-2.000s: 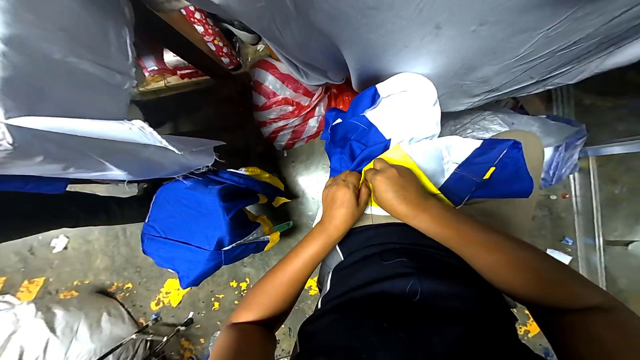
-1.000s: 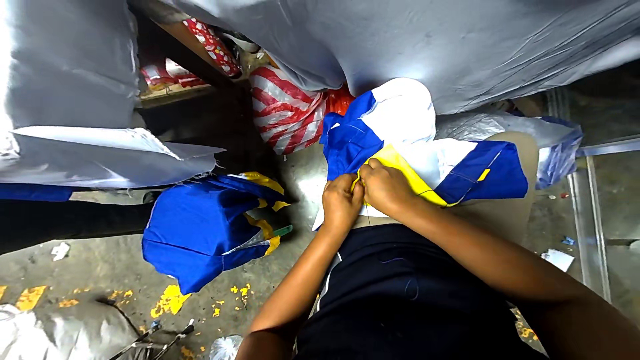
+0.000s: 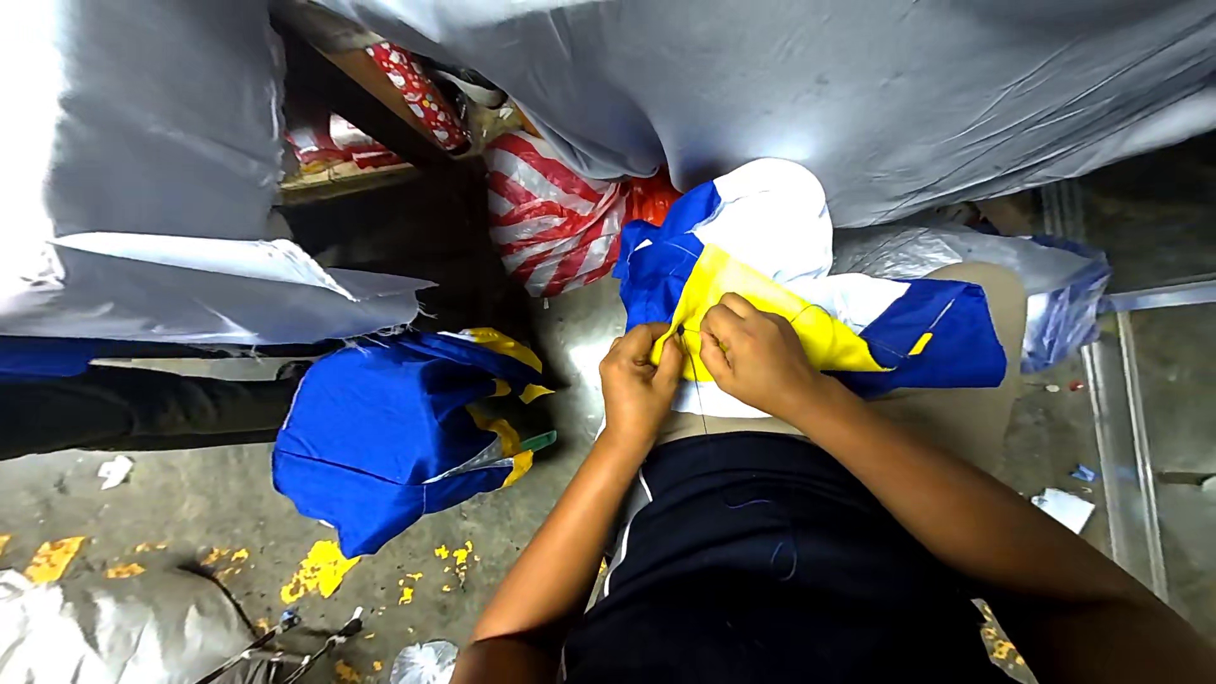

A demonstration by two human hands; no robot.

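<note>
A sewn cloth piece in blue, white and yellow [image 3: 750, 285] lies over my lap. My left hand [image 3: 638, 385] pinches the left edge of its yellow part between thumb and fingers. Close beside it, my right hand [image 3: 755, 356] has its fingertips bent down at the same yellow cloth, near a small dark spot at the edge. A thin dark thread [image 3: 701, 404] runs from there down toward my dark clothing. Whether a needle is between the fingertips cannot be made out. The blue part [image 3: 940, 337] of the piece spreads to the right.
Grey cloth [image 3: 807, 85] hangs in front, with more grey cloth [image 3: 161, 171] at the left. A blue cloth bundle with yellow edges [image 3: 370, 427] is at the left. Beyond my lap sits a red-and-white striped plastic bag [image 3: 551, 214]. Clear plastic [image 3: 1054, 304] and metal bars [image 3: 1121, 446] are at right.
My right hand has shifted slightly away from my left hand, and more of the yellow cloth between and above them shows. My left hand stays at the cloth's edge.
</note>
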